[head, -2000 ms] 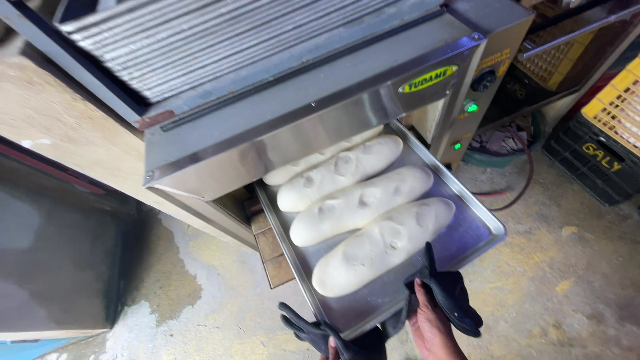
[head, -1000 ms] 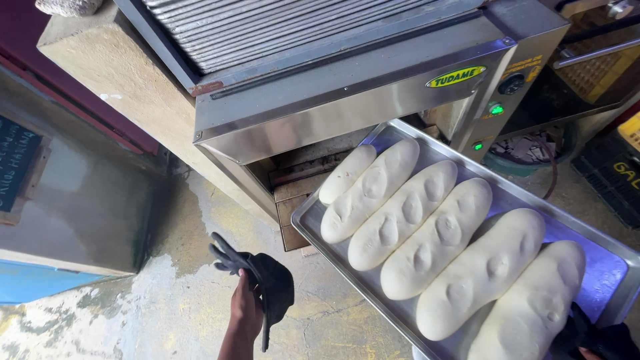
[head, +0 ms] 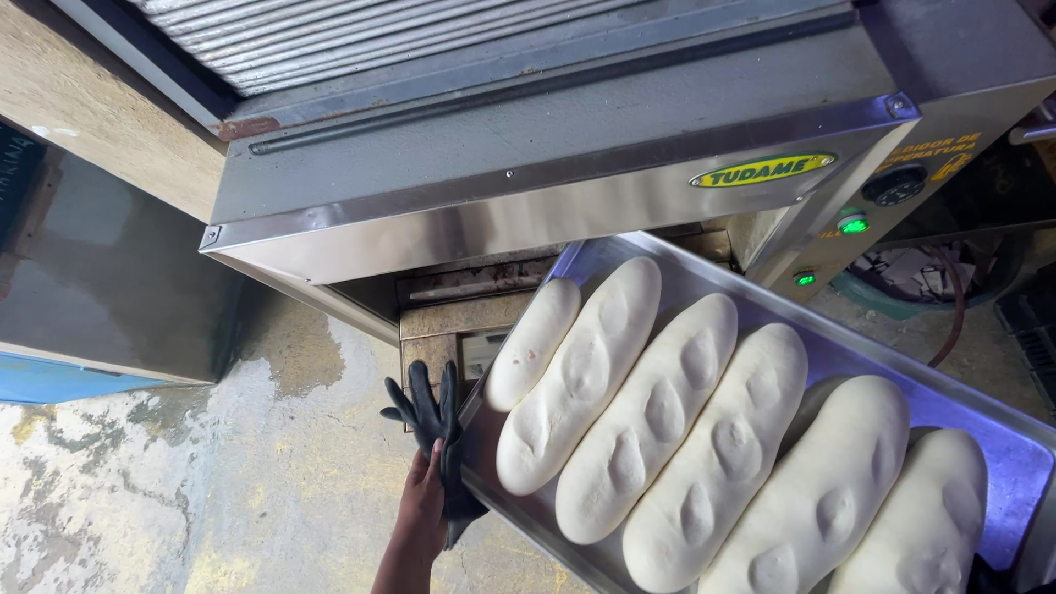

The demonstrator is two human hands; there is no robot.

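Near the bottom centre, my left hand (head: 422,507) is closed around a black glove (head: 429,417), used like a pad, its empty fingers spread beside the left rim of a metal baking tray (head: 536,540). Whether it touches the rim is hard to tell. Several long, pale dough loaves (head: 681,412) with dimpled tops lie side by side on the tray, some cut off by the frame. The tray slants from the oven opening (head: 462,276) toward the lower right. Dark glove-like material (head: 990,576) shows at its lower right corner, but my right hand cannot be seen there.
The steel oven (head: 495,223) spans the upper view, with a dial (head: 895,186) and green lights on its right panel. A grey cabinet (head: 124,264) stands left. Right of the oven are a tub of scraps (head: 916,276) and a black crate (head: 1031,330).
The tray has come farther out of the oven and turned toward the right, showing more loaves. My left hand, apart from the tray one second ago, is now beside its left rim. The view is closer.
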